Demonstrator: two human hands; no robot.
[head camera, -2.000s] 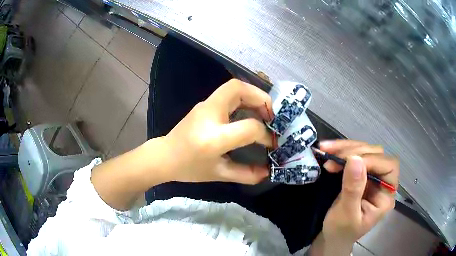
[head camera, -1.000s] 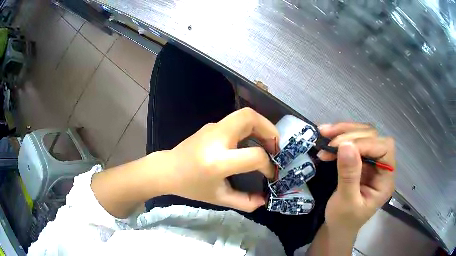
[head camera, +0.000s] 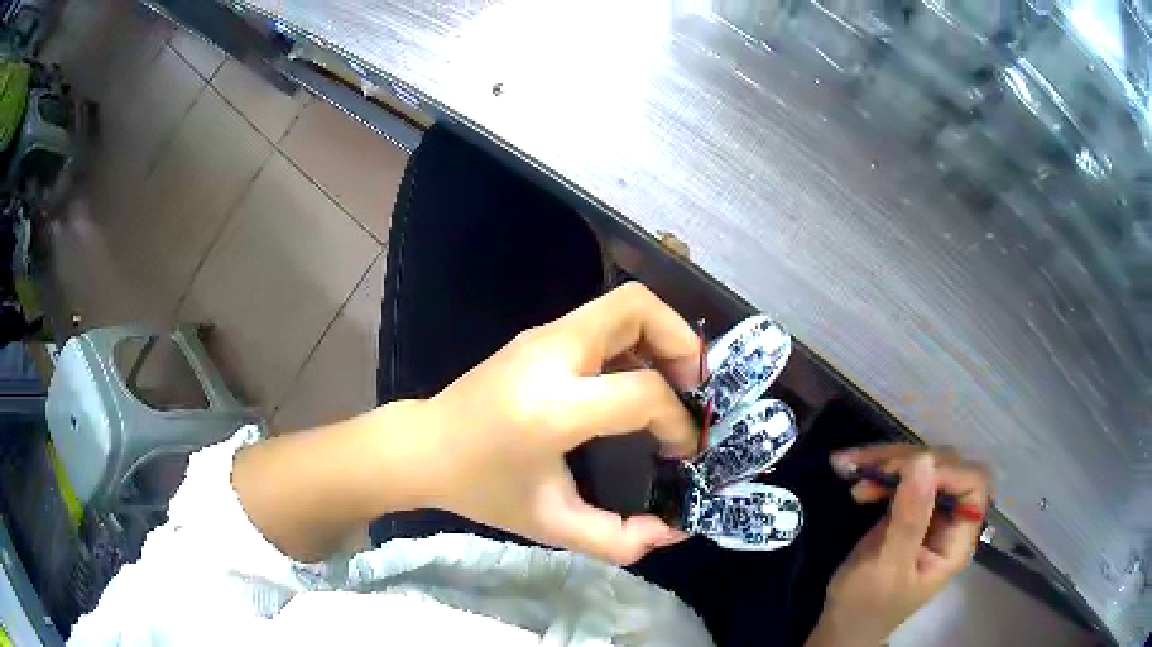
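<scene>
My left hand holds three white electronic units in a fan above my black-clad lap. Their oval ends with patterned circuit boards face right: the top unit, the middle unit and the bottom unit. Thin red wires show between the boards and my fingers. My right hand holds a thin dark pen-like tool with a red end like a pencil. The tool's tip is apart from the units, to their right. The units' far ends are hidden by my left hand.
The grey bench runs diagonally above and right of my hands, its dark edge close to the units. Shiny clear trays, blurred, lie on it at the upper right. A pale plastic stool stands on the tiled floor at left.
The fanned units have moved down, and their board faces are turned so that they look more oval. My right hand has moved down with the tool, away from the units.
</scene>
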